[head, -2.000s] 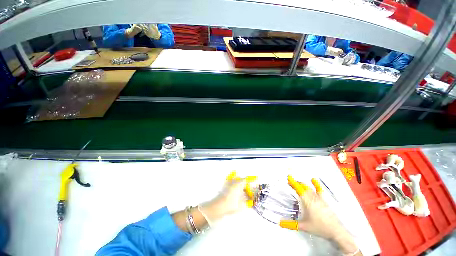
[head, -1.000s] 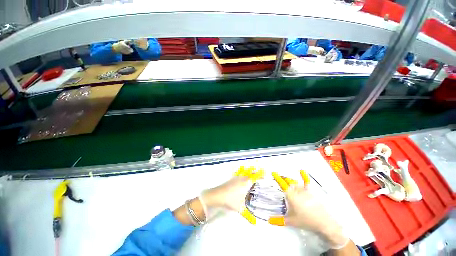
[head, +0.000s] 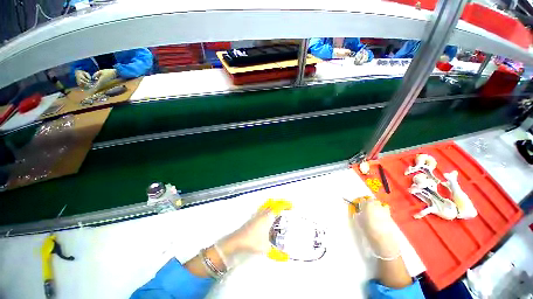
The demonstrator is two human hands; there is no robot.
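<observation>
The clear rounded body (head: 299, 238) with a dark rim and dark details is low over the white bench. My left hand (head: 257, 233), with yellow finger cots, holds it by its left side. My right hand (head: 374, 225) is off the body, near the red tray's left edge, with its fingers curled around the thin tweezers (head: 350, 202). Only a short dark end of the tweezers shows left of the fingers; the rest is hidden by the hand.
The red tray (head: 467, 248) at right holds white arm parts (head: 435, 204), a dark slim tool (head: 384, 178) and small yellow pieces (head: 373, 184). A yellow air gun (head: 48, 257) lies at left. A small bottle (head: 163, 197) stands by the green belt (head: 234, 155). A metal post (head: 409, 82) rises ahead.
My right hand has let go of the clear body and moved right to the tweezers. My left hand still holds the body. The view has turned, shifting the bench scene left.
</observation>
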